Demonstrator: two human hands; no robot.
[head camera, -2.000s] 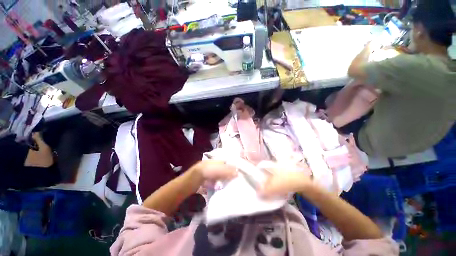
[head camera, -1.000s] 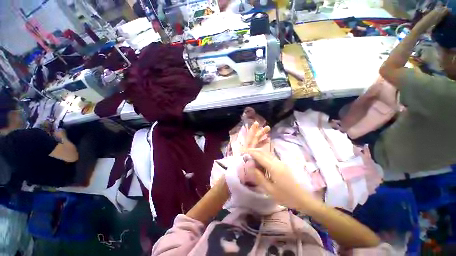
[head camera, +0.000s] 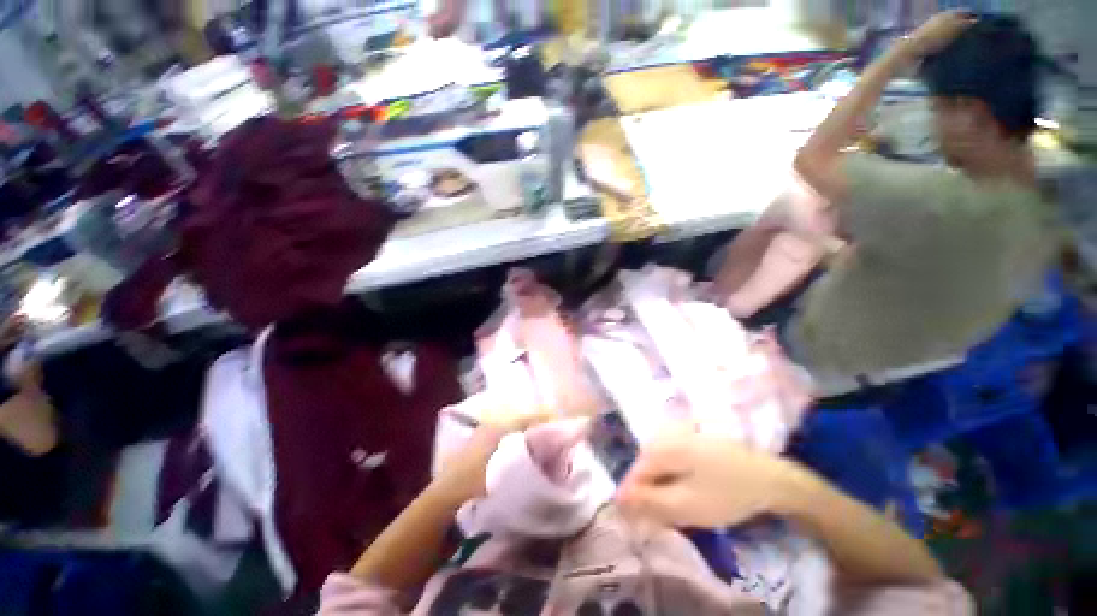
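A small pale-pink garment piece (head camera: 547, 487) is looped and folded in front of my chest. My left hand (head camera: 503, 436) is at its upper left, partly covered by it, and holds it. My right hand (head camera: 680, 479) is just right of the piece, with its fingers bent and blurred. Whether it grips the edge or a small tool cannot be told. Beyond my hands lie a salmon-pink bundle (head camera: 547, 349) and, to its right, a whitish-pink layered bundle (head camera: 692, 355).
Maroon cloth (head camera: 283, 223) is heaped on the table and hangs at the left (head camera: 343, 457). A sewing machine (head camera: 487, 181) and a clear bottle (head camera: 533, 175) stand beyond. A person in a grey-green shirt (head camera: 926, 265) sits at the right. Blue crates (head camera: 854, 451) are at the lower right.
The hands were together on the piece; my right hand has moved right, to its side. The piece now shows as an open loop. The view has shifted, and the scene sits further left.
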